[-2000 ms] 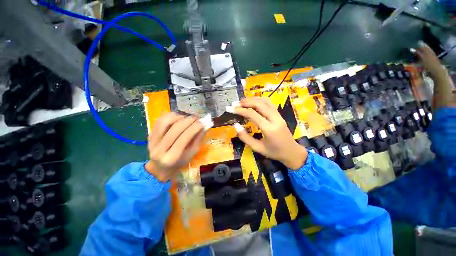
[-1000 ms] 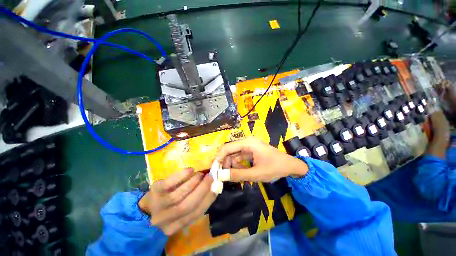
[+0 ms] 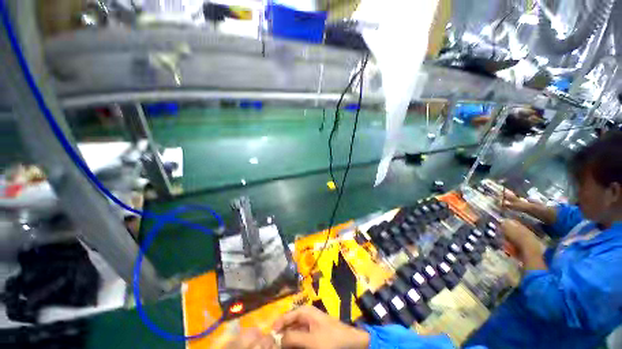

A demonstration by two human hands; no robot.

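Observation:
My right hand (image 3: 319, 330) is at the bottom edge, over the front of the orange-yellow board (image 3: 203, 293), its fingers closed around something small and whitish that is mostly hidden. My left hand (image 3: 247, 339) is blurred and mostly cut off by the bottom edge, its fingertips close to my right hand. I cannot tell what it holds. Just beyond the hands stands the clamping fixture (image 3: 254, 262) with silver plates, an upright arm and a glowing red-orange light (image 3: 236, 307).
Black housings with white squares (image 3: 413, 295) lie in rows at the right. A person in a blue smock (image 3: 580, 272) works beyond them. A blue air hose (image 3: 140, 272) loops left of the fixture. Black cables (image 3: 339, 170) hang down. A metal beam (image 3: 204, 68) crosses above.
The view has tilted up, so the fixture and my hands sit lower in the picture. The beam and the person's head have come into view. The fixture's light now shows glowing red-orange.

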